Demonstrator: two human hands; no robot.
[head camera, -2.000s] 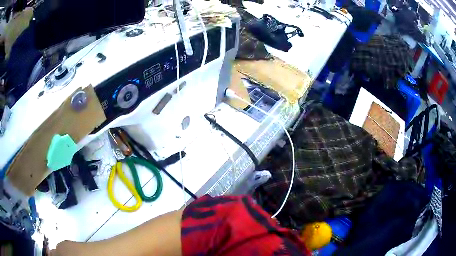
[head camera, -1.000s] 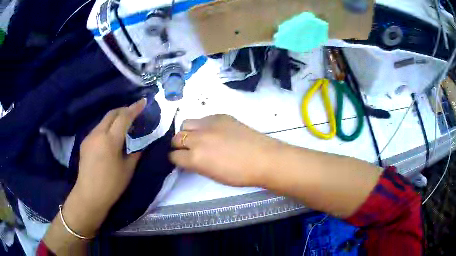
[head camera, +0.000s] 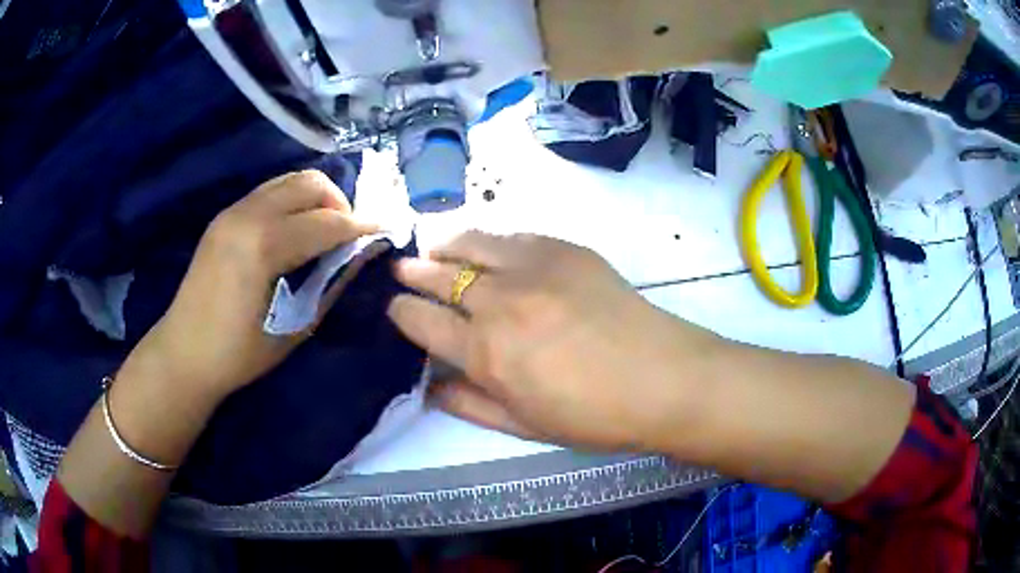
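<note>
Dark navy cloth (head camera: 302, 414) lies left of and in front of the needle area and hangs toward the table's front edge. My left hand (head camera: 263, 274) pinches a folded edge with a white strip (head camera: 300, 300) near the needle area. My right hand (head camera: 520, 330) presses on the navy cloth beside it, fingertips close to my left fingers. A grey-blue cylindrical attachment (head camera: 434, 168) stands just behind the fingertips. The fingertips' exact hold on the cloth is partly hidden by glare. Scissors with a yellow and a green handle (head camera: 796, 229) lie on the table at right.
Navy and white scraps (head camera: 604, 129) lie behind the needle area. Cardboard (head camera: 682, 39) with a mint-green block (head camera: 822, 56) is on the machine head. A ruler band (head camera: 559, 489) runs along the front edge. A blue bin (head camera: 772, 532) is below.
The view has swung from the machine's right side to the needle area and moved closer. Since one second ago, my hands have come together at the white-edged fold, whose opening has narrowed.
</note>
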